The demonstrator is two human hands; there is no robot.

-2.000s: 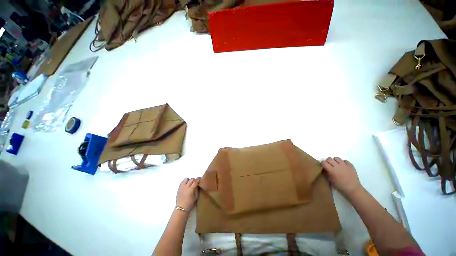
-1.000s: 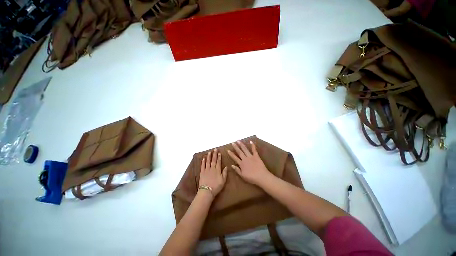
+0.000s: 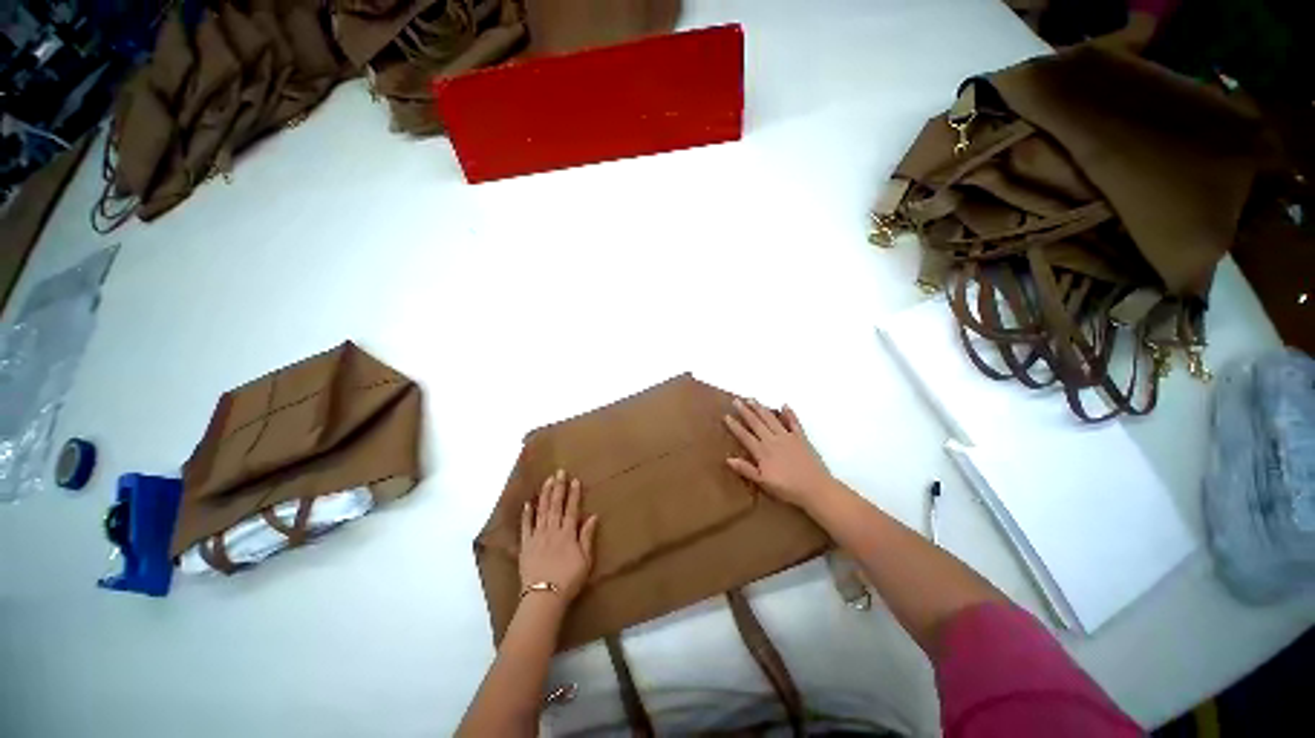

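A brown tote bag [image 3: 649, 498] lies flat in front of me, its base folded over. White stuffing and two thin brown handles show at its near edge, with a small metal hook at each side. My left hand [image 3: 557, 541] rests palm down on the left part of the bag. My right hand [image 3: 779, 454] rests palm down on its upper right part. Both hands have the fingers a little apart and grip nothing.
A second folded tote [image 3: 303, 440], blue tape dispenser [image 3: 142, 534] and tape roll [image 3: 75, 463] are left. A red box [image 3: 599, 104] stands behind. Right are a brown tote pile [image 3: 1082, 188], white sheets [image 3: 1082, 519], a pen [image 3: 935, 512] and a plastic bundle [image 3: 1263, 476].
My hands first let go of the bag's side corners and came together on its middle. Now they have spread apart over it. The view has shifted to the right.
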